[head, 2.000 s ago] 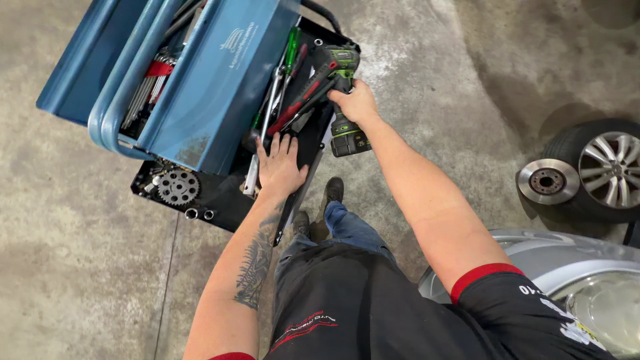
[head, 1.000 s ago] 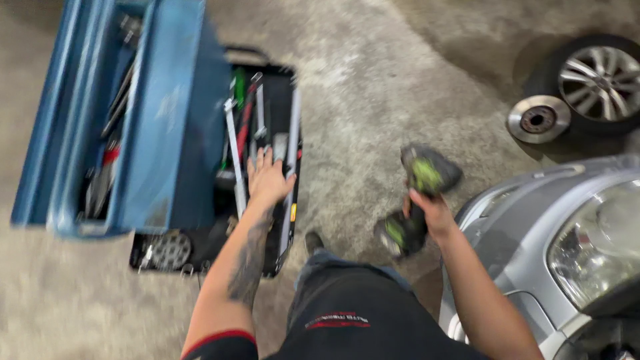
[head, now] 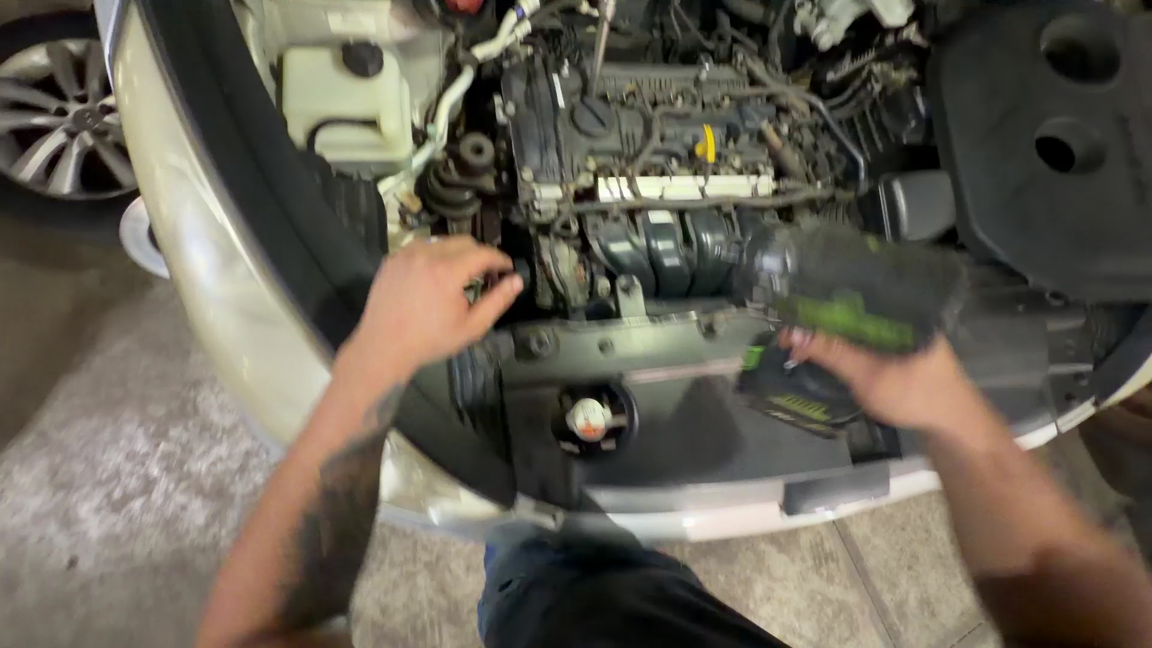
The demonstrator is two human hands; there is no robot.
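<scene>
My right hand (head: 886,378) grips a black and green cordless power tool (head: 855,306), blurred, over the front of the engine bay. Its battery points down to the left, above the black radiator cover (head: 702,432). My left hand (head: 432,306) hovers over the left part of the bay with fingers curled; whether something small is between thumb and fingers I cannot tell. Beyond the hands lies the engine (head: 666,135), with a black oil filler cap (head: 594,116) and a yellow dipstick handle (head: 709,143). The radiator cap (head: 589,419) sits between my hands, nearer to me.
A white plastic reservoir (head: 342,103) stands at the back left. The black engine cover (head: 1035,135) lies at the right of the bay. Along the left runs the pale fender (head: 189,243), with an alloy wheel (head: 72,126) and part of a brake disc (head: 142,238) on the floor beyond.
The view has swung from the blue toolbox to the open engine bay. My left hand has left the toolbox tray and is over the engine bay. The power tool has come along in my right hand.
</scene>
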